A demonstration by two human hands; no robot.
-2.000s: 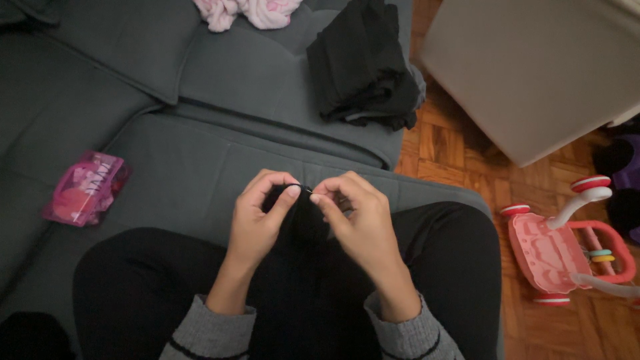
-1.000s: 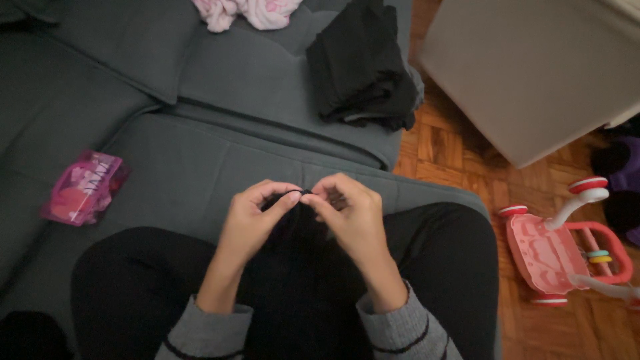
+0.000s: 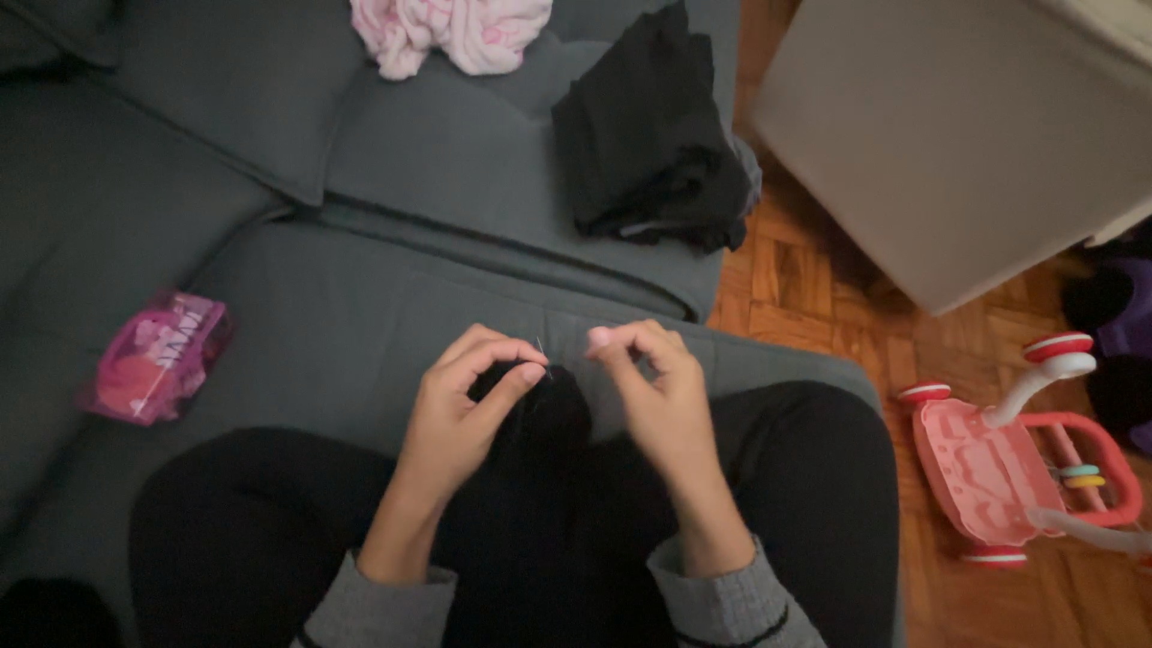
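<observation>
My left hand (image 3: 468,396) pinches black fabric (image 3: 544,405) between thumb and index fingertip, above my lap. A thin sewing needle (image 3: 541,346) sticks up at those fingertips. My right hand (image 3: 652,382) is a short way to the right, its thumb and index fingertips together; whether a thread lies between them is too small to tell. The black fabric hangs down from the left fingertips and merges with my black trousers, so its outline is partly lost.
I sit on a grey sofa (image 3: 432,297). Folded black clothes (image 3: 648,135) and a pink-white cloth (image 3: 459,31) lie ahead, a pink pouch (image 3: 157,360) at left. On the parquet floor (image 3: 792,270) to the right are a pink toy walker (image 3: 990,459) and a large beige box-like object (image 3: 945,135).
My hands were close together at the black fabric; now the right hand has moved away to the right, and a needle shows at the left fingertips.
</observation>
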